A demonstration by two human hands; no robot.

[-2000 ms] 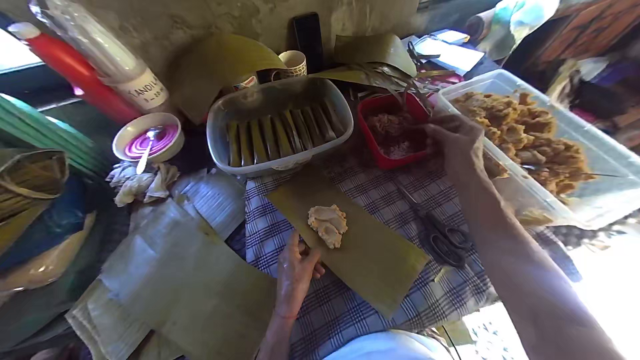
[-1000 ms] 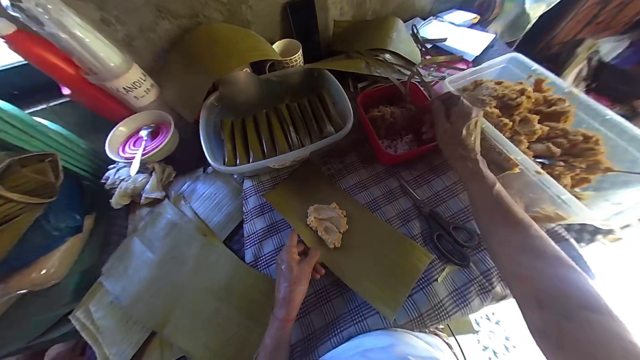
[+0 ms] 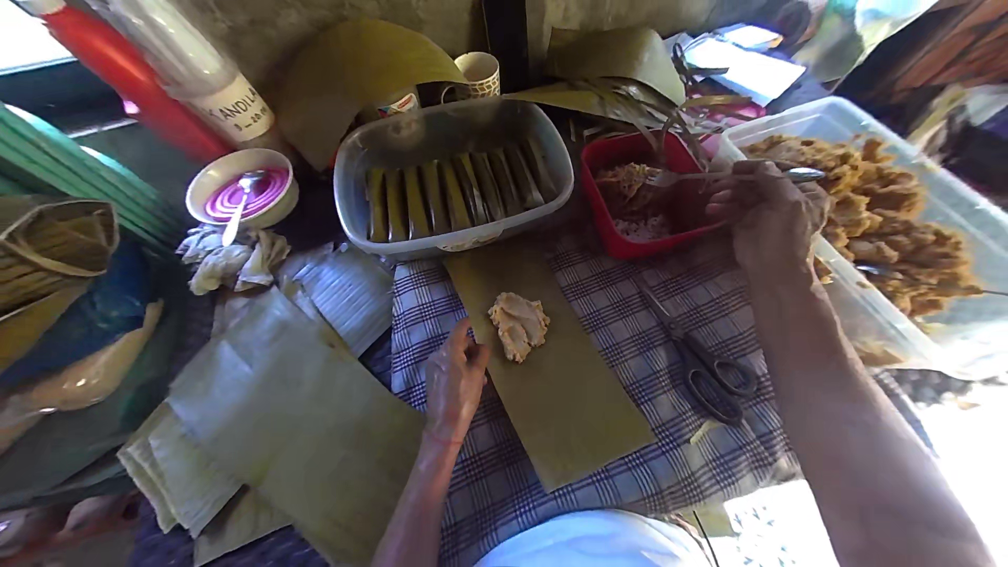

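My right hand (image 3: 776,205) grips a metal fork (image 3: 693,178), its tines over shredded filling in a red plastic container (image 3: 622,246). My left hand (image 3: 459,378) rests at the left edge of a banana leaf strip (image 3: 571,402), thumb and finger slightly apart, holding nothing. A flattened patch of pale dough (image 3: 520,325) lies on the leaf. Behind it a clear plastic tub (image 3: 453,246) holds a row of leaf-wrapped parcels (image 3: 457,193). Black-handled scissors (image 3: 697,358) lie on the checkered cloth (image 3: 630,323), right of the leaf.
A large plastic bin (image 3: 850,118) of brownish dough (image 3: 906,228) stands at the right. Cut banana leaves (image 3: 291,417) are stacked at the left. A bowl (image 3: 283,201) with a spoon (image 3: 236,209) stands on the left, beside a crumpled cloth (image 3: 236,256). A patterned cup (image 3: 479,75) stands behind the tub.
The fork in my right hand now shows clearly over the red container, and the hand sits a little away from the filling. My left hand stays by the leaf; the dough patch looks unchanged.
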